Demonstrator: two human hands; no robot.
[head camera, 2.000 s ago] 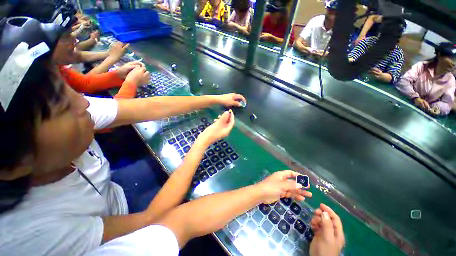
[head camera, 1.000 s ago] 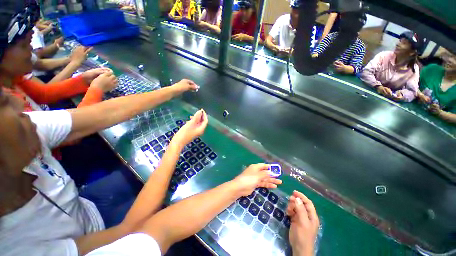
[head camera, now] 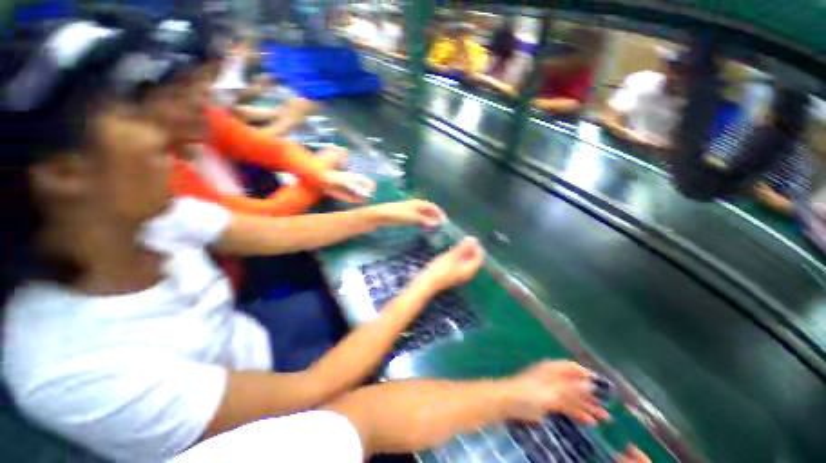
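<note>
The frame is blurred. My left hand [head camera: 554,391] reaches in from the bottom over the near blister tray [head camera: 466,448], palm partly up. A small black square housing [head camera: 599,386] is at its fingertips, held between thumb and fingers. The tray shows pale pockets on its left and black square parts on its right, and is cut off by the bottom edge. Only a fingertip of my right hand [head camera: 633,455] shows at the bottom edge, right of the tray; whether it holds anything is hidden.
A neighbour in a white shirt [head camera: 118,348] sits close at left, arms over another tray of black parts [head camera: 444,325]. The dark conveyor belt [head camera: 625,262] runs beyond the green ledge [head camera: 516,335]. Green posts and a black hose [head camera: 697,136] stand above; workers sit opposite.
The view has swung left, so the scene sits further right and lower. My right hand has mostly left the frame. My left hand still has the black square. The neighbour's hands are closer together.
</note>
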